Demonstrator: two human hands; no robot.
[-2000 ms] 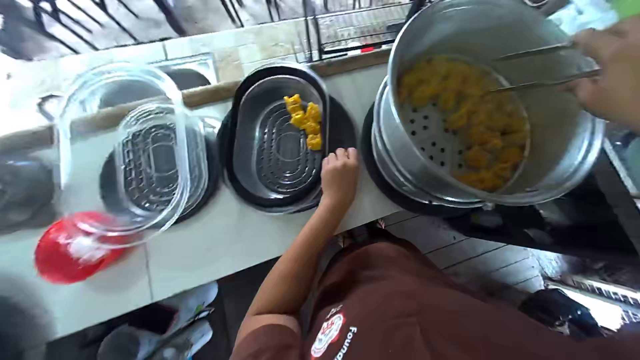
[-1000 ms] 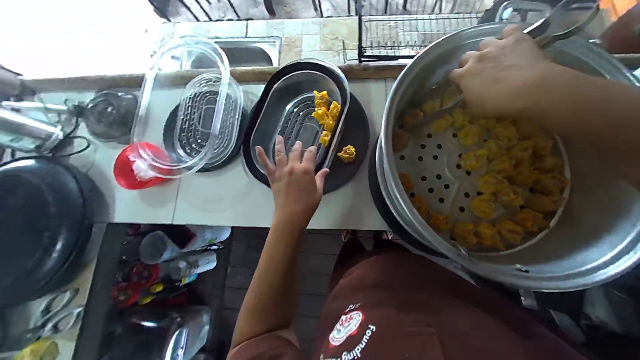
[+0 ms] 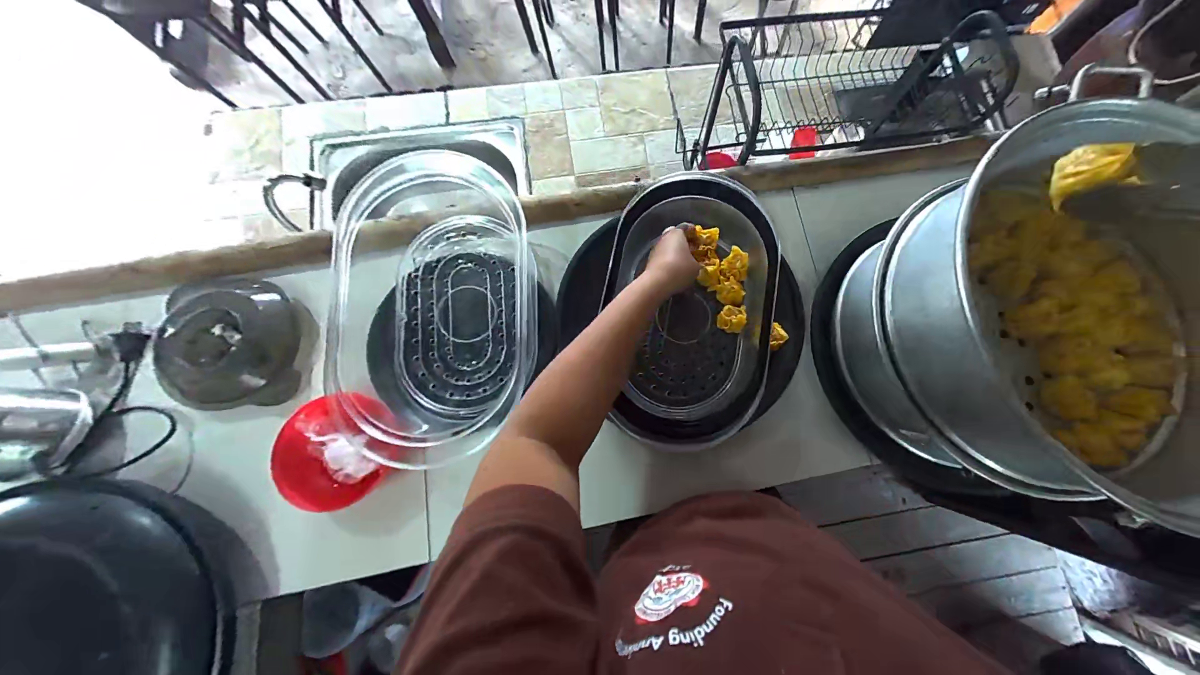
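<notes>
My left hand (image 3: pixel 673 261) reaches into a clear oval plastic steamer tray (image 3: pixel 680 375), its fingers at the upper end of several yellow dumplings (image 3: pixel 731 291). Whether it pinches one is hidden. One more dumpling (image 3: pixel 778 336) lies outside the tray, on the dark round base at its right side. On the right, a large metal steamer pot (image 3: pixel 923 328) holds many yellow dumplings (image 3: pixel 1087 356) on a perforated plate. Near the pot's upper part a dumpling (image 3: pixel 1092 173) is raised against a dark, blurred shape, perhaps a utensil. My right hand is not in view.
To the left stand a second clear oval steamer tray (image 3: pixel 459 328), a red bowl (image 3: pixel 323 455) with something white in it, a grey transparent lid (image 3: pixel 225 342) and a large dark pan (image 3: pixel 94 581). A sink (image 3: pixel 511 150) and a black wire dish rack (image 3: pixel 816 75) lie beyond the ledge.
My left hand has moved from the tray's near side to the dumplings inside it. My right hand, over the pot with tongs one second ago, has gone out of view. The view has shifted.
</notes>
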